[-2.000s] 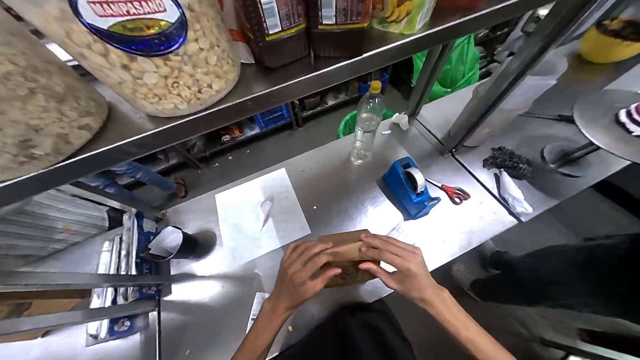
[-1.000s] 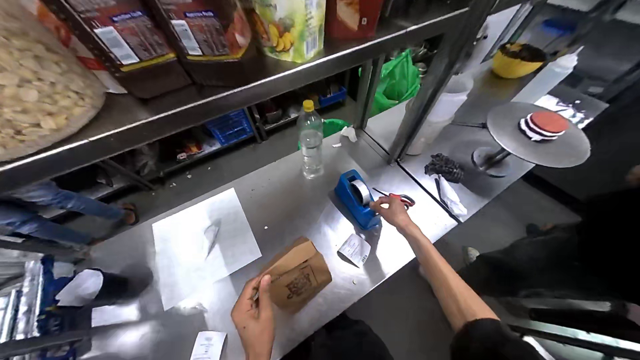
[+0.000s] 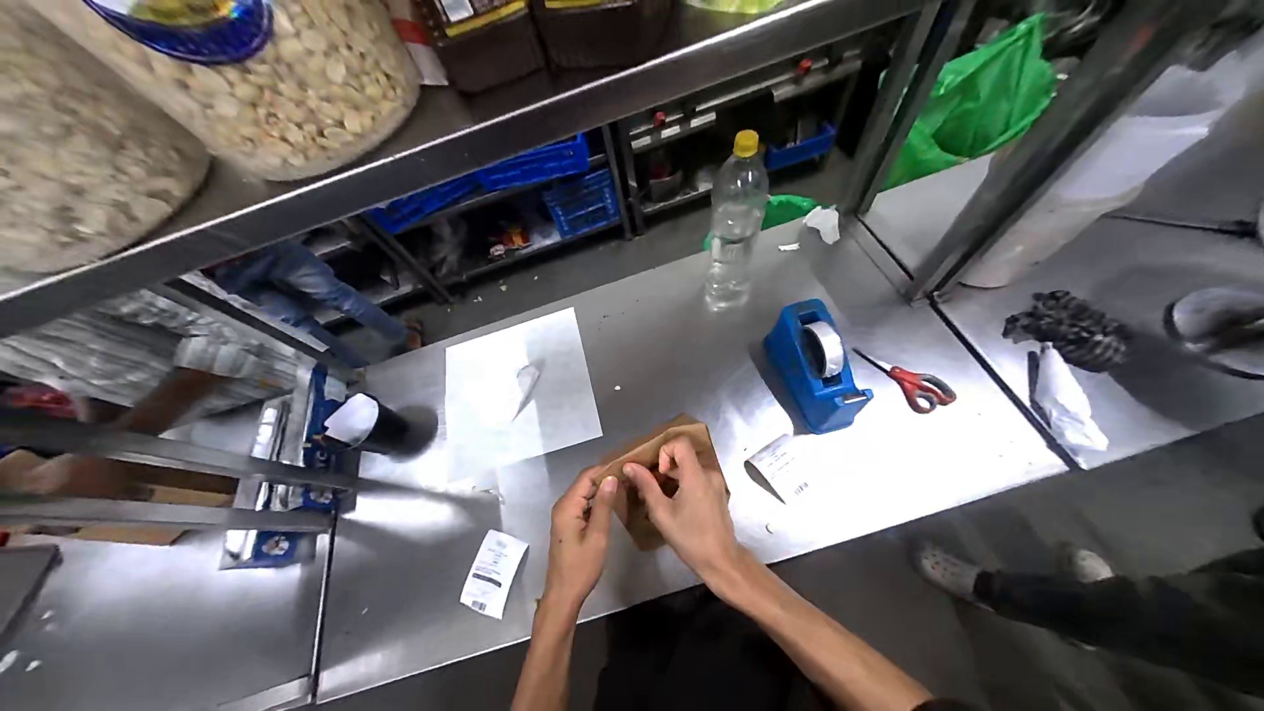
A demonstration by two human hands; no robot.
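A folded brown paper bag (image 3: 706,454) lies at the near edge of the steel table, between my two hands. My left hand (image 3: 583,523) pinches its left side near the folded top. With thumb and fingertips, my right hand (image 3: 686,504) presses on the fold; whether a piece of tape is under the fingers cannot be seen. Right of the bag rests a curled printed slip (image 3: 780,466). Beyond it stand a blue tape dispenser (image 3: 805,380) with a roll of clear tape and red-handled scissors (image 3: 920,387). Another printed slip (image 3: 494,573) lies left of my left hand.
A white paper sheet (image 3: 474,395) and a black cup (image 3: 380,425) are at the left. Behind the dispenser stands a clear bottle (image 3: 733,227) with a yellow cap. A steel shelf (image 3: 513,118) with large jars crosses above. A person's legs (image 3: 1047,602) show at lower right.
My right hand has come back from the tape dispenser to the brown paper bag, where it was two seconds ago. My left hand has stayed at the bag.
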